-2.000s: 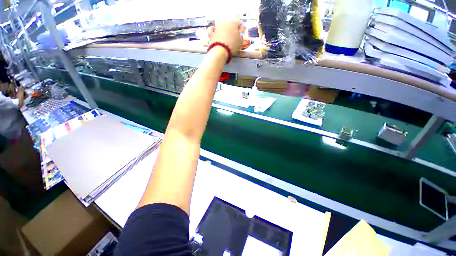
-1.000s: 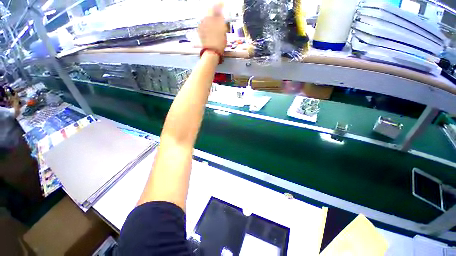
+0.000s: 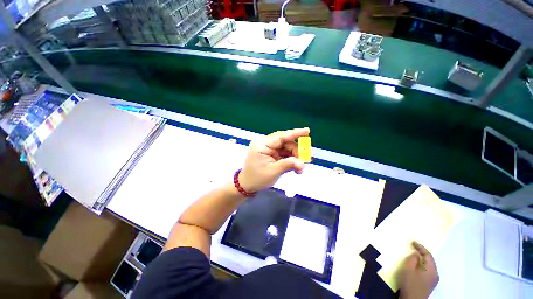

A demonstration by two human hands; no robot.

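My left hand (image 3: pixel 266 160), bare with a red bead bracelet, pinches a small orange-yellow block (image 3: pixel 304 149) between thumb and fingertips, above the bench behind the black fixture. The flat black fixture (image 3: pixel 254 225) has a dark recess on its left and a white recess (image 3: pixel 305 239) on its right; no housing lies in it. My right hand (image 3: pixel 419 271) rests over pale yellow release paper (image 3: pixel 412 225) at the right. Black adhesive material (image 3: pixel 394 201) shows beside the paper, with small black squares (image 3: pixel 370 253) at its lower left edge. Whether the right fingers grip the paper is unclear.
A grey board stack (image 3: pixel 93 149) lies at the bench's left end. Below are a brown carton (image 3: pixel 82 242) and units (image 3: pixel 125 274). A green conveyor (image 3: pixel 204 93) runs beyond the white bench. A white-framed panel (image 3: pixel 499 153) lies on it; another (image 3: pixel 504 245) is at the bench's right.
My left hand has come down from the overhead shelf and now holds the orange-yellow block. My right hand has come into view on the yellow paper. The view has tilted down.
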